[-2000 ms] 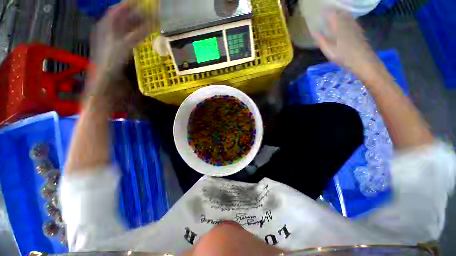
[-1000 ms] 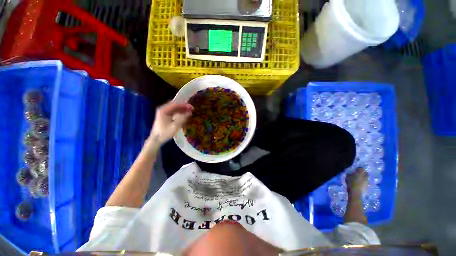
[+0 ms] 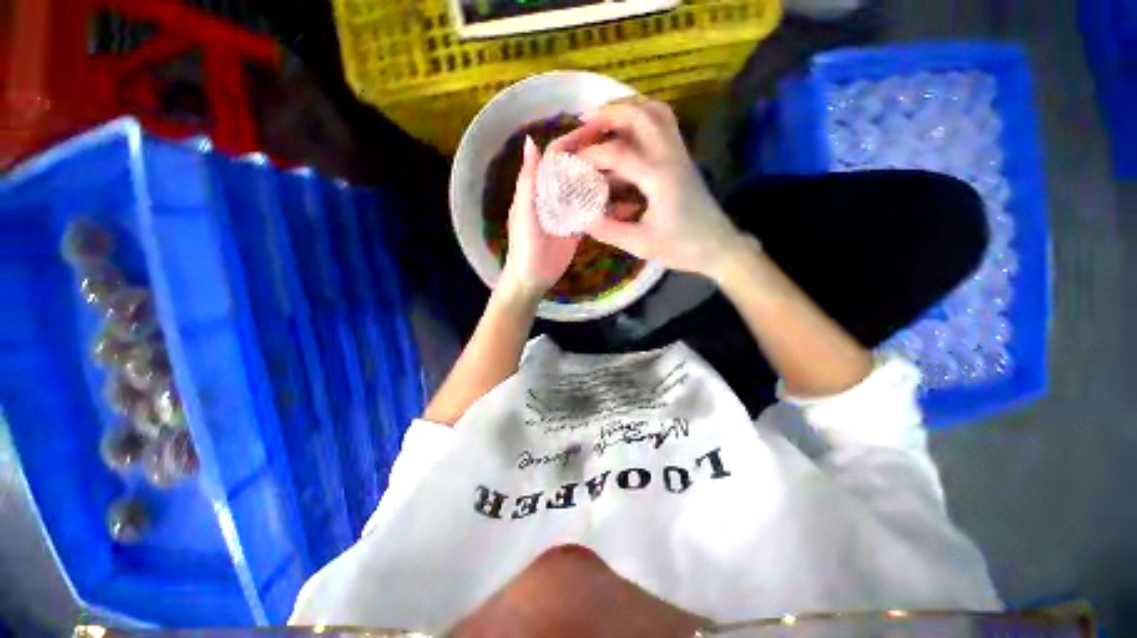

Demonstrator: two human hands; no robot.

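Note:
A clear, bumpy hollow ball (image 3: 572,195) is held over the white bucket (image 3: 471,187). My right hand (image 3: 667,187) grips the ball from the right with bent fingers. My left hand (image 3: 534,237) is against the ball's left side, fingers pointing up. Multicoloured beads (image 3: 599,271) show in the bucket below and between the hands. Part of the bead surface is hidden by the hands and the ball.
A blue bin with speckled filled balls (image 3: 141,361) stands at left beside more blue bin edges. A blue bin (image 3: 1030,249) of clear balls is at right. The yellow crate (image 3: 723,40) with the cut-off scale is ahead. A red frame (image 3: 200,56) is upper left.
My right hand has come from the right-hand bin to the bucket with a clear ball. My left hand has moved from the bucket's left rim to the ball. The view has shifted.

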